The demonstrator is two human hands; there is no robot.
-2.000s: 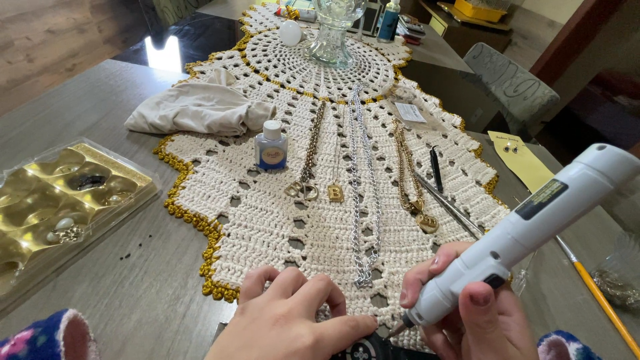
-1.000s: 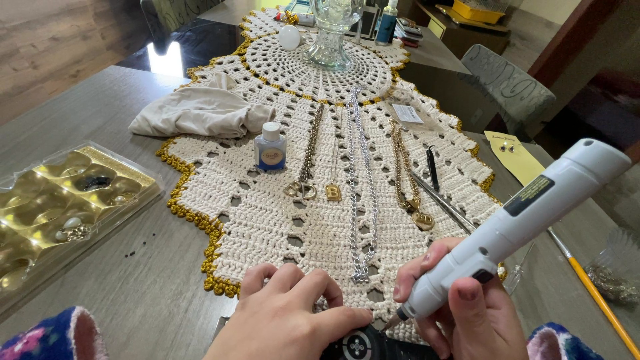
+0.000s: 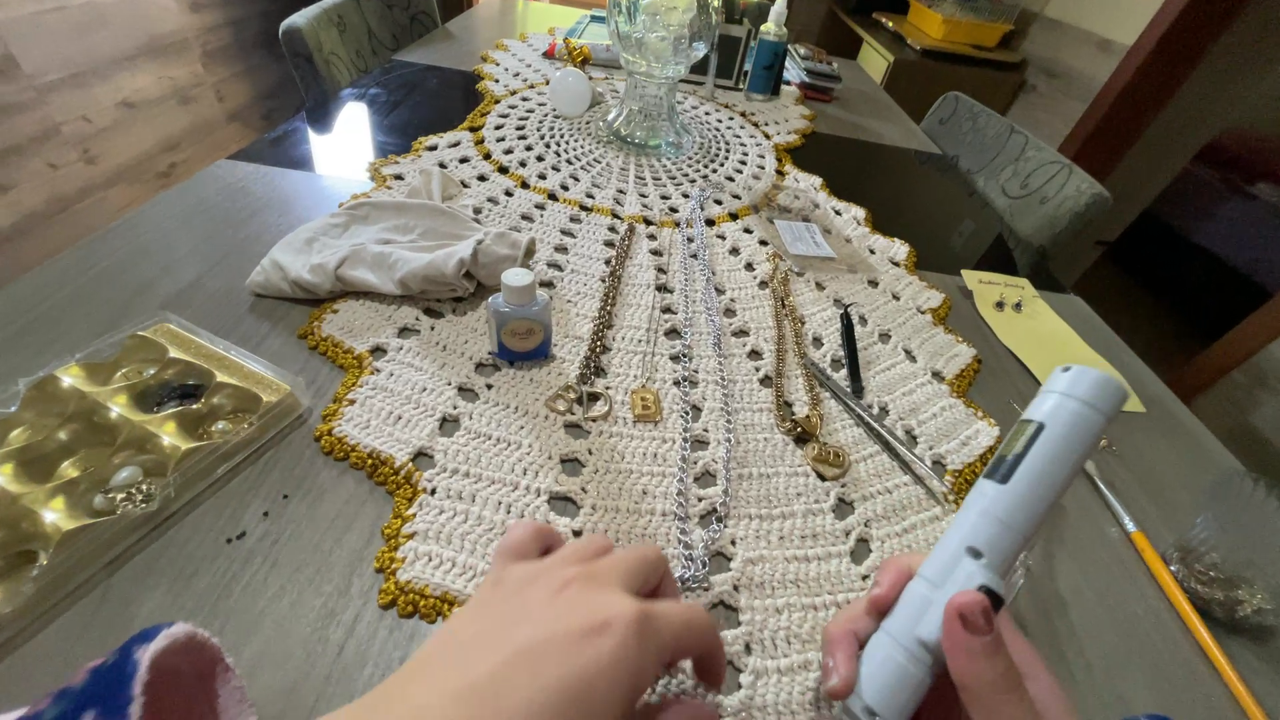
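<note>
My right hand (image 3: 960, 640) is closed around a white pen-shaped rotary tool (image 3: 1010, 520), its thumb near a black button; the tool's tip is below the view. My left hand (image 3: 580, 630) rests low over the crocheted runner (image 3: 560, 500), fingers curled; what lies under its fingertips is hidden. Just beyond it lies a silver chain (image 3: 684, 440). Farther up are a dark gold chain with letter pendants (image 3: 597, 340), a fine chain with a square pendant (image 3: 645, 403), and a gold chain with a round pendant (image 3: 827, 459). Metal tweezers (image 3: 875, 430) and black tweezers (image 3: 851, 350) lie beside it.
A gold plastic tray (image 3: 250, 410) with jewellery stands left. A small blue bottle (image 3: 520, 325) stands before a beige cloth (image 3: 390, 245). A glass vase (image 3: 650, 90) is at the back. Right are a yellow earring card (image 3: 1050, 335) and a paintbrush (image 3: 1180, 600).
The black round object that was beside my left hand no longer shows. My left hand has shifted right and turned, and the tool's tip has dropped out of view.
</note>
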